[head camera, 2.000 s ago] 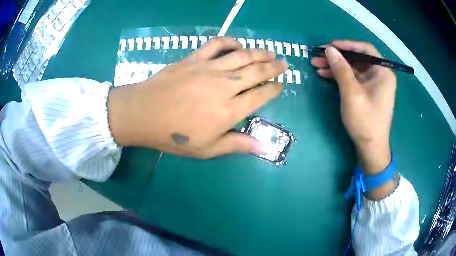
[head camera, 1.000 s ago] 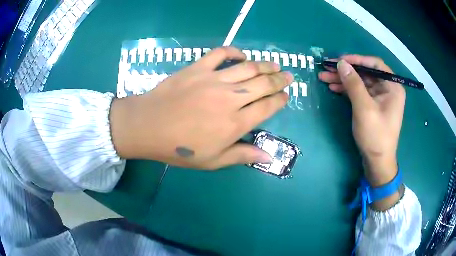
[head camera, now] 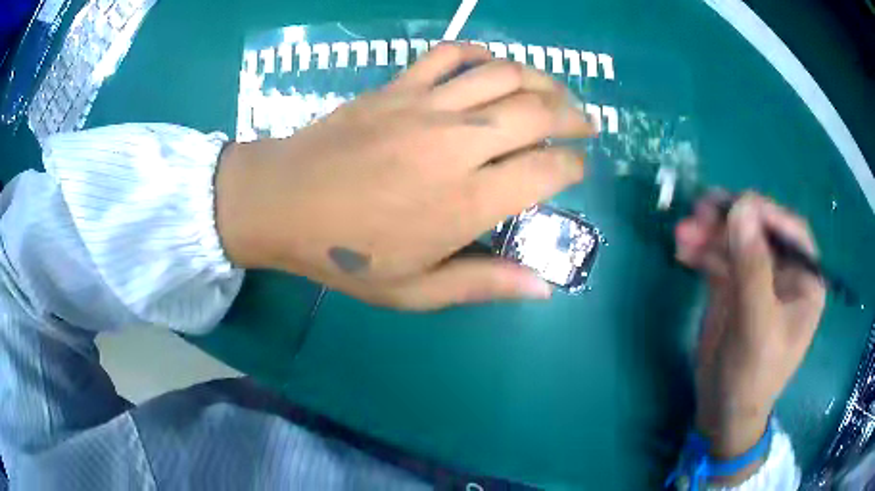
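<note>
The clear sticker sheet (head camera: 369, 53) lies on the green mat with two rows of white L shapes. My left hand (head camera: 413, 182) is spread flat over its lower row, with the thumb at the watch housing. The black watch housing (head camera: 559, 247) lies below the sheet, its silver and white inside facing up. My right hand (head camera: 753, 278) is blurred and holds the black tweezers (head camera: 792, 251). A white L-shaped sticker (head camera: 666, 187) shows near the blurred tweezer tips, right of the sheet. I cannot tell whether the tips grip it. The blue wrist strap (head camera: 724, 462) is on my right wrist.
Spare white sheets (head camera: 82, 72) with a grid lie at the upper left. A wide white line (head camera: 796, 86) curves across the mat at the right. A dark glossy heap (head camera: 859, 403) is at the right edge.
My right hand and the tweezers have moved down, away from the sheet's right end. A white sticker now shows by the tips. My left hand's fingers are more bent, and its thumb has moved lower on the housing.
</note>
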